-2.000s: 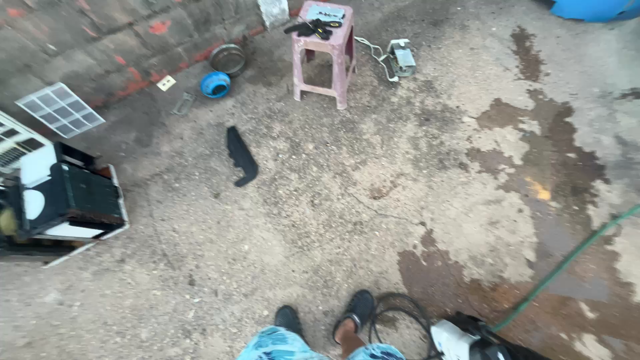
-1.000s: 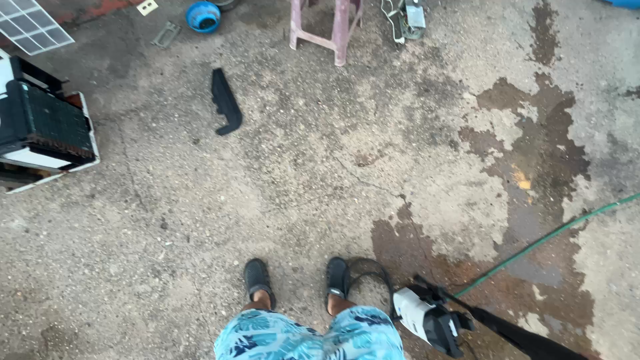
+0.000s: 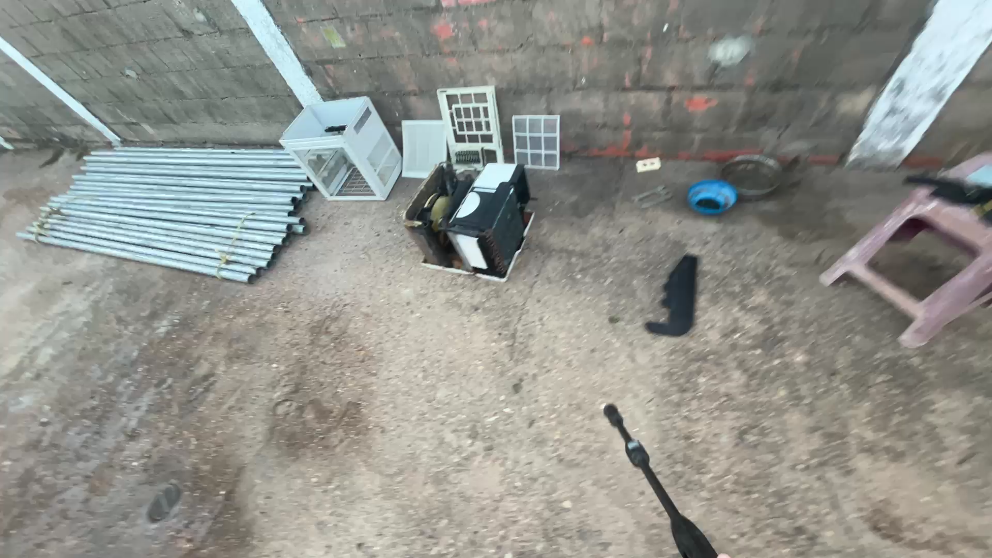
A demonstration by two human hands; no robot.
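Note:
The black lance of a pressure washer (image 3: 655,480) rises from the bottom edge, right of centre, its nozzle over the concrete. A sliver of skin shows beside its lower end at the frame edge; which hand it belongs to I cannot tell. Otherwise both my hands are outside the view. Farther off on the ground stands the stripped inner unit of a window air conditioner (image 3: 490,221), with a coil, a black housing and a pale base. Its white casing (image 3: 341,151) stands behind it to the left. A black plastic piece (image 3: 679,298) lies on the concrete beyond the nozzle.
Metal pipes (image 3: 178,209) lie bundled at left. Against the block wall (image 3: 604,62) lean a white front grille (image 3: 474,124), a mesh filter (image 3: 536,142) and a white panel (image 3: 424,149). A blue bowl (image 3: 711,197) sits near a round metal pan (image 3: 752,175). A pink plastic stool (image 3: 930,248) stands right.
The view has swung left and up to the wall, casing and pipes. The washer lance now points forward in view; a second ago a black lance-like part lay at the lower right.

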